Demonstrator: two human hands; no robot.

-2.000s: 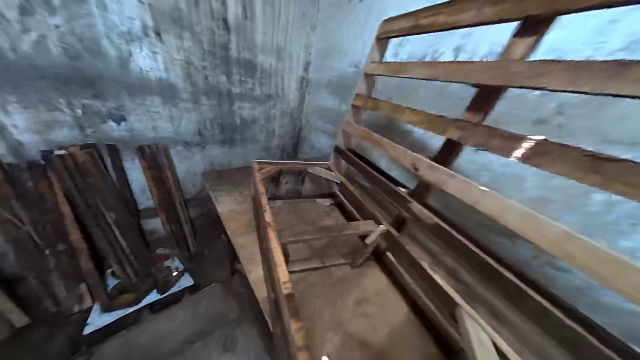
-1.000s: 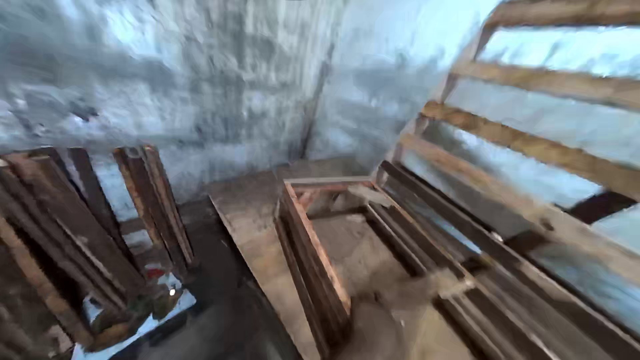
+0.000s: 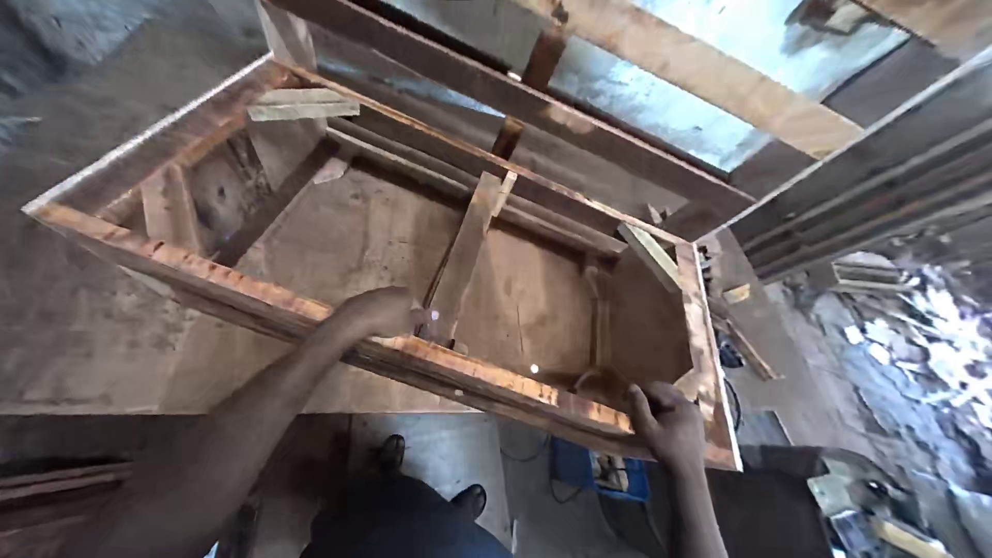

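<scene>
A long wooden frame (image 3: 496,372) with corner braces lies tilted across a plywood-topped bench (image 3: 70,341). My left hand (image 3: 387,310) rests over its near rail, close to the end of the middle crosspiece (image 3: 465,256); its fingertips are partly hidden inside the frame. At the right part of the same rail, my right hand (image 3: 668,418) has its fingers curled over the edge, the thumb up, near the right end piece (image 3: 701,333). A short pale wood brace (image 3: 302,104) spans the far left corner, and another (image 3: 651,256) the far right corner.
A slatted wooden structure (image 3: 697,70) rises behind the frame. On the floor below stands a blue crate (image 3: 572,465) with things in it. Wood scraps and rubble (image 3: 914,341) lie at the right, and a dark surface (image 3: 775,504) bearing objects is at the lower right.
The view has swung right and down onto the frame. Both my hands now show at its near rail; two seconds ago neither was plainly in view.
</scene>
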